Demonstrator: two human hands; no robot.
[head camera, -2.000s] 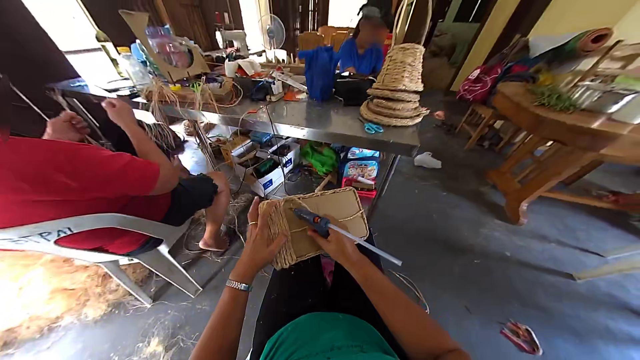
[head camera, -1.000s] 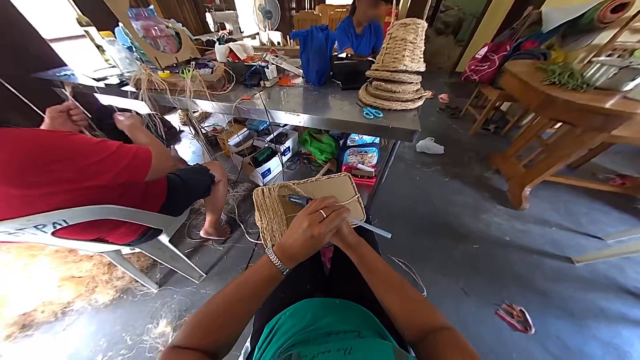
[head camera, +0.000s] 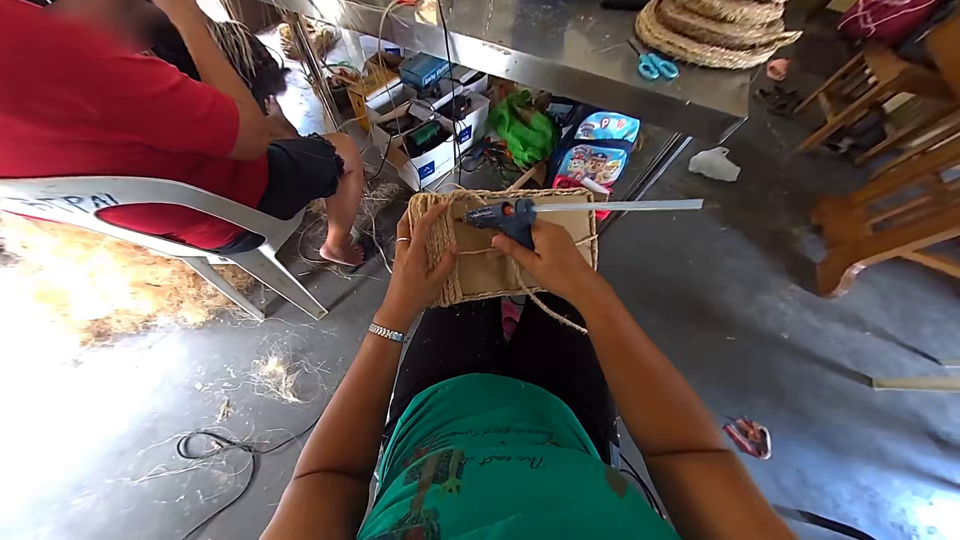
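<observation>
On my lap lies a rectangular cardboard panel, edged with braided fibre rope. Several rows of braid cover its left end. My left hand presses on these rows and grips that end of the panel. A blue hot glue gun is held in my right hand, its nozzle pointing left toward the braid rows. A long translucent glue stick sticks out of its back to the right. A loose length of braid crosses the panel and hangs over its near edge.
A metal table stands ahead, bearing blue scissors and stacked woven pieces. Under it are boxes, a green bag and a children's backpack. A person in red sits on a white chair at left. Wooden furniture stands right.
A second ago my hands were close together over the panel; now they are apart, the left on the braid rows, the right with the glue gun. The view has tilted down.
</observation>
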